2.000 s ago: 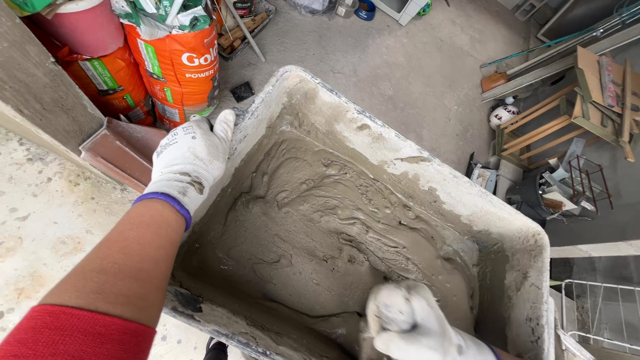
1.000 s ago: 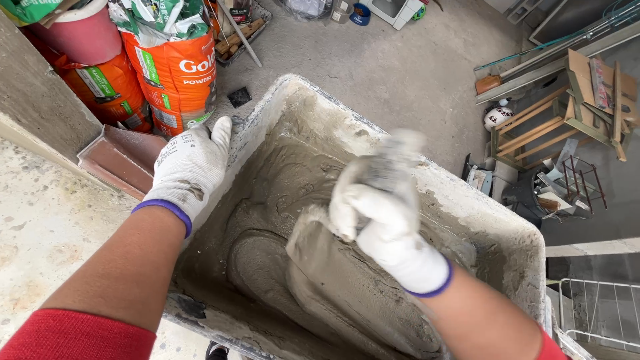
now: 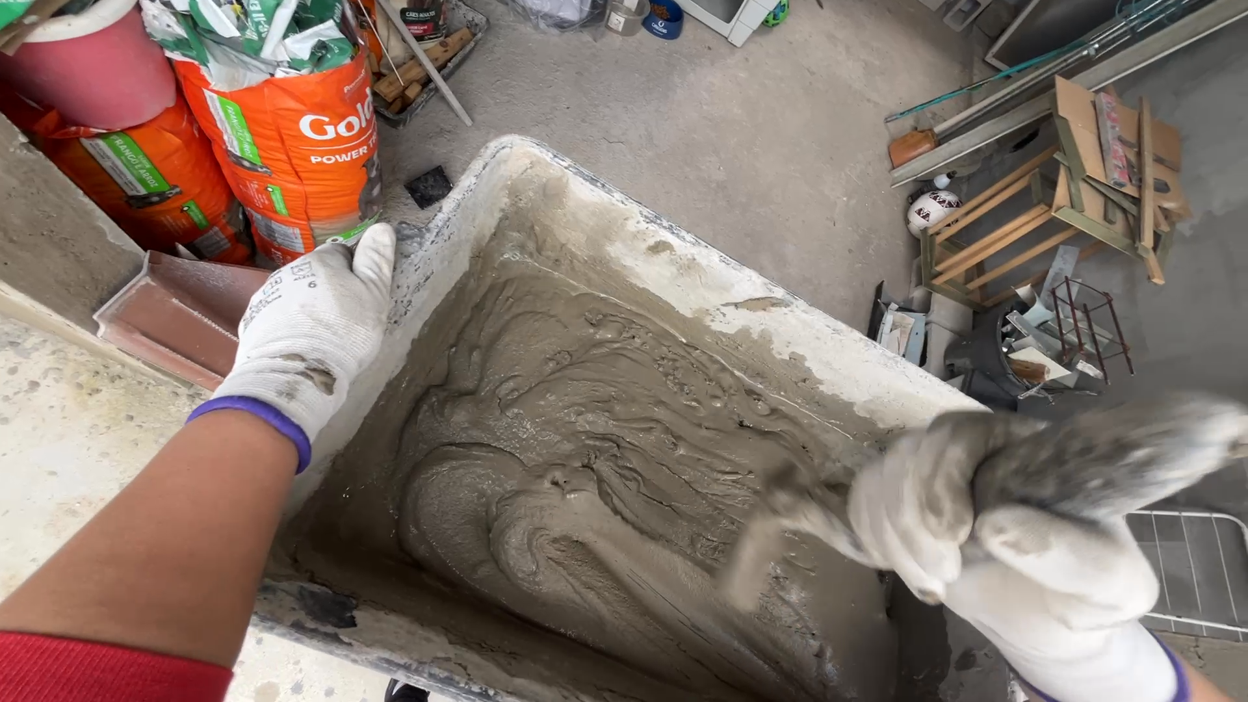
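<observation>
A large mixing tub (image 3: 717,297) with mortar-crusted walls holds wet grey mortar (image 3: 585,468), its surface folded and swirled. My left hand (image 3: 314,327), in a white knit glove with a purple cuff, rests on the tub's left rim, thumb along the edge. My right hand (image 3: 1014,536), gloved the same way, is over the tub's right side and closed round the handle of a trowel (image 3: 756,556). The mortar-coated blade, blurred by motion, is over the mortar at the right; whether it touches is unclear. The handle's dirty end points up and right.
Orange bags (image 3: 292,146) and a pink bucket (image 3: 93,68) stand at the upper left, by a reddish-brown channel-shaped piece (image 3: 185,312). At the right lie a wooden frame (image 3: 1004,219), a patterned ball (image 3: 933,211), a dark bucket of scraps (image 3: 985,351) and a white wire rack (image 3: 1194,565).
My right hand has moved with the trowel from over the middle of the tub to its right side. The mortar's folds have changed shape. My left hand has stayed on the rim.
</observation>
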